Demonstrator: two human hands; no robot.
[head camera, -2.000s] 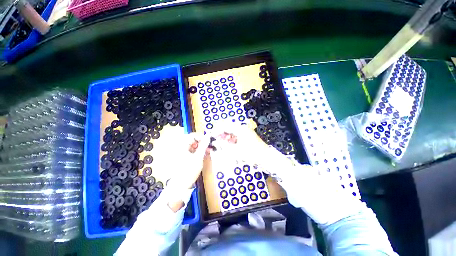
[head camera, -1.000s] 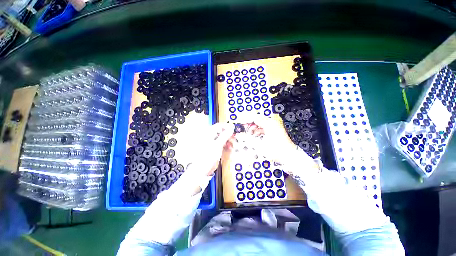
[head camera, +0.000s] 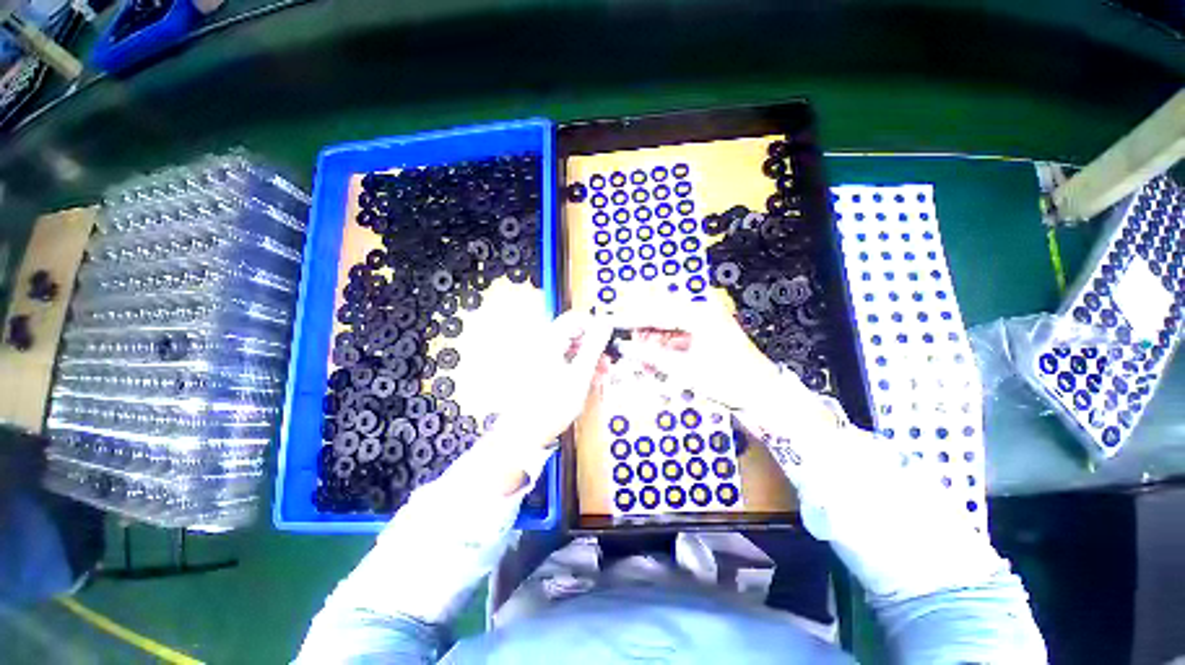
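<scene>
My left hand (head camera: 561, 377) and my right hand (head camera: 695, 344) meet above the black tray (head camera: 689, 124). A small black round part (head camera: 621, 340) shows between their fingertips; glare hides the exact grip. The white sticker sheet (head camera: 647, 276) lies under the hands, with dark adhesive rings (head camera: 669, 457) in rows above and below them. Loose black round parts (head camera: 760, 279) lie heaped at the tray's right side. The area under my fingers is washed out.
The blue tray (head camera: 308, 325) at left holds many loose black discs. A clear ribbed tray stack (head camera: 176, 338) stands farther left. A second dotted sheet (head camera: 910, 305) lies right of the black tray. Spare ring sheets (head camera: 1118, 305) and clear film (head camera: 1007, 364) lie at far right.
The camera view has shifted, so the trays appear farther right than in the oldest frame. Both hands stay together over the sheet, with small changes in finger pose.
</scene>
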